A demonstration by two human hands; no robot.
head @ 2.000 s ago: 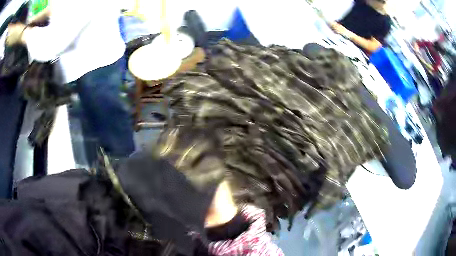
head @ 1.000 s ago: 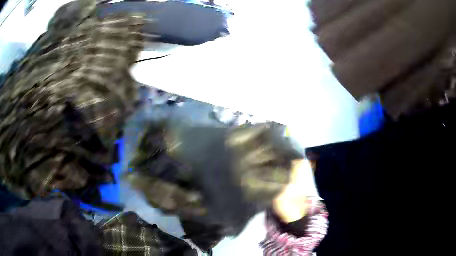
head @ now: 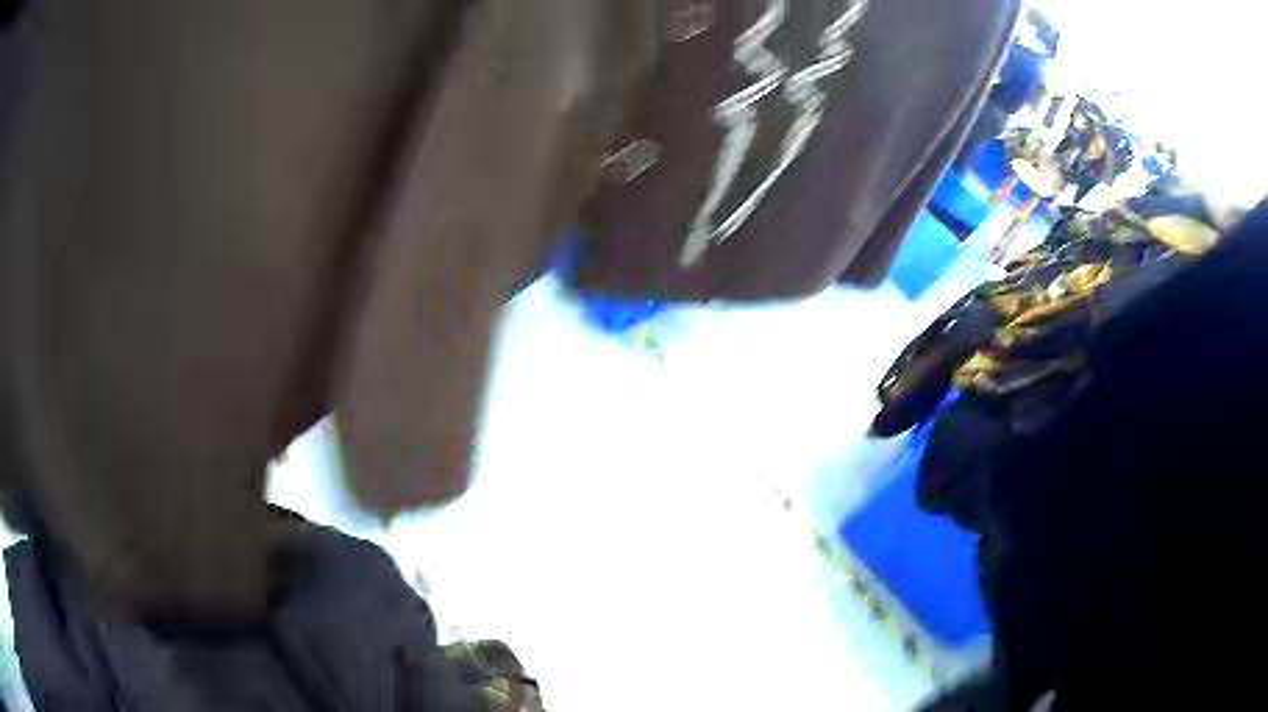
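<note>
Neither of my hands shows in the head view. Brown garments (head: 431, 292) hang large and close across the left and top, blurred at the far left. Another dark brown hanging piece (head: 834, 181) has two thin pale wavy cords or stripes on it. A dark grey-brown bundle (head: 320, 612) lies low left, close to me; what holds it is hidden. A small bit of plaid cloth (head: 494, 670) shows beside its lower right edge.
A blue crate (head: 918, 543) stands at the right under a heap of dark and tan pieces (head: 1029, 327). A large black shape (head: 1154, 515) fills the lower right. Yellow-black tape (head: 869, 601) runs along the overexposed floor. More blue crates (head: 939, 244) stand beyond.
The view has swung away from the plaid heap and white table to the hanging brown garments. The hand with the red-white striped cuff and the plaid cloth at it have left the picture.
</note>
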